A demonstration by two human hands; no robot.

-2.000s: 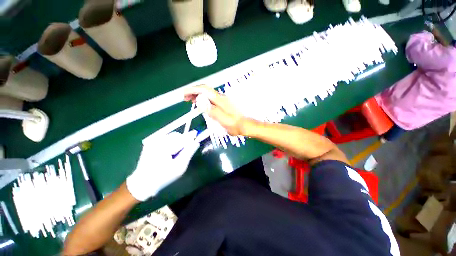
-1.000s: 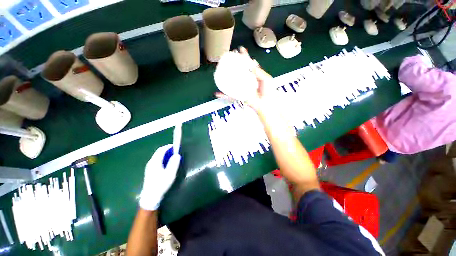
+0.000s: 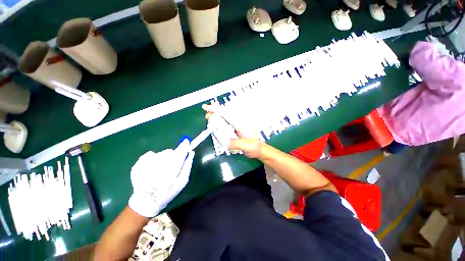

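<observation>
My left hand [image 3: 159,179], in a white glove, is closed on a white tube [image 3: 202,137] and a blue hand tool [image 3: 184,139] that mostly hides in the fingers. My bare right hand [image 3: 235,136] holds a pale cream moulded part [image 3: 221,128], washed out against the tubes behind it. The tube's far end meets the part or overlaps it; the exact contact cannot be told. A large row of white tubes [image 3: 316,81] lies right of my hands. A smaller tube pile [image 3: 41,201] lies at lower left.
A hammer [image 3: 87,183] lies beside the left pile. Beige housings [image 3: 163,30] and cream parts with tubes [image 3: 92,108] stand beyond the pale rail [image 3: 153,111]. Loose cream parts [image 3: 155,239] are by my lap. Red stools [image 3: 357,196] and a person in pink [image 3: 428,97] are at right.
My right hand has come down and towards me with the cream part. My left hand has turned its tube towards that part. The view has shifted slightly.
</observation>
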